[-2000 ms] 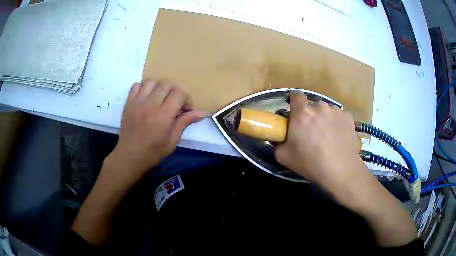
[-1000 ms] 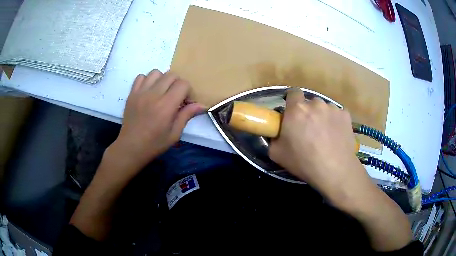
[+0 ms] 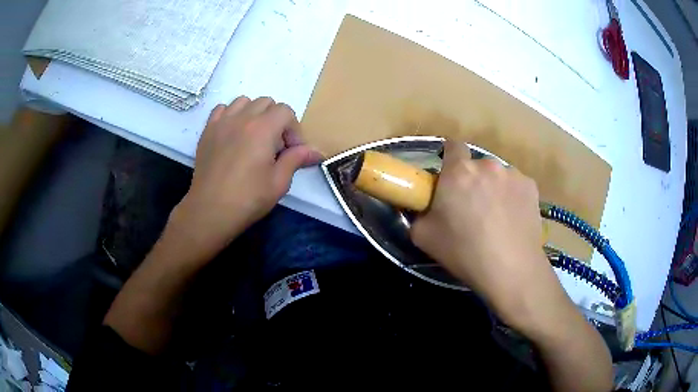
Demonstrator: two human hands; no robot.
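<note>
The tan-brown pressing template (image 3: 383, 84) lies flat on the white table, with a scorched smudge near its middle. My right hand (image 3: 481, 207) grips the yellow wooden handle of the steam iron (image 3: 375, 222). The iron's tip points left and its body covers the template's near edge. My left hand (image 3: 249, 153) is just left of the iron's tip, with thumb and index finger pinched together at the template's near edge. What lies between those fingertips is too small to make out. A fabric panel cannot be told from the white table.
A layered stack of pressed panels (image 3: 141, 42) lies at the table's left. Red-handled scissors (image 3: 614, 47) and the dark iron rest (image 3: 651, 111) lie at the right. Blue and dark iron hoses (image 3: 589, 230) run right from the iron. The table's near edge passes under the iron.
The template, stack and iron rest have shifted right in the view, and the scissors show more fully. My left hand and the iron's tip remain close together, with the template's left end now nearer them.
</note>
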